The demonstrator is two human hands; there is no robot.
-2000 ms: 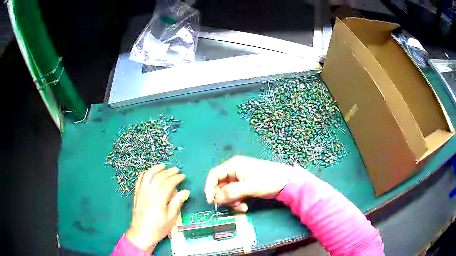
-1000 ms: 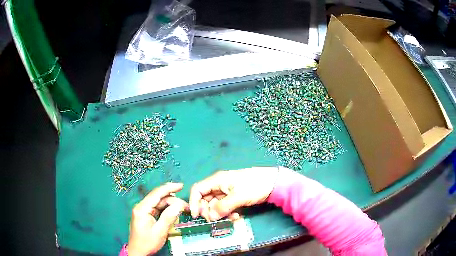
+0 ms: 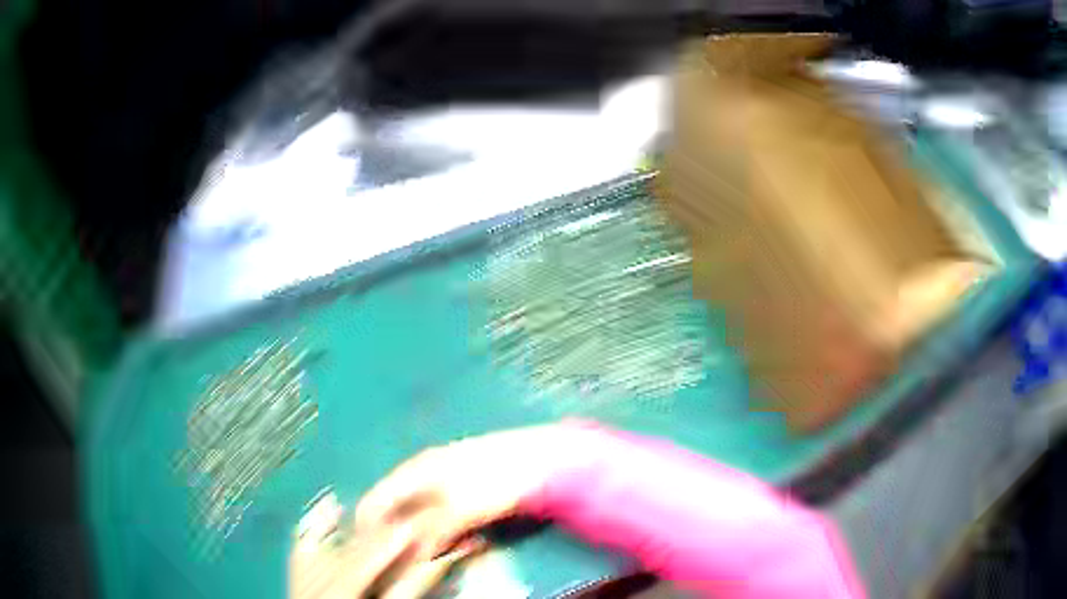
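The frame is strongly blurred. My right hand [image 3: 451, 497], with a pink sleeve, is at the bottom centre over the bench's front edge, its fingers bent down. My left hand [image 3: 318, 552] shows only in part at the bottom edge, close to the right fingers. A pale patch of the board holder [image 3: 494, 576] shows just below my right hand. The circuit board cannot be made out. Whether either hand holds a component cannot be seen. The smaller component pile [image 3: 248, 433] lies left, the larger pile [image 3: 597, 307] lies behind my right hand.
The open cardboard box [image 3: 807, 234] stands right of the larger pile. The silver-grey frame [image 3: 410, 199] lies behind the green mat [image 3: 386, 351]. A green post [image 3: 47, 257] is at the far left. Something blue [image 3: 1044, 328] shows at the right edge.
The view has tilted and blurred; piles and box appear further left, and the hands lie lower left. The left hand and board holder are now mostly cut off or hidden.
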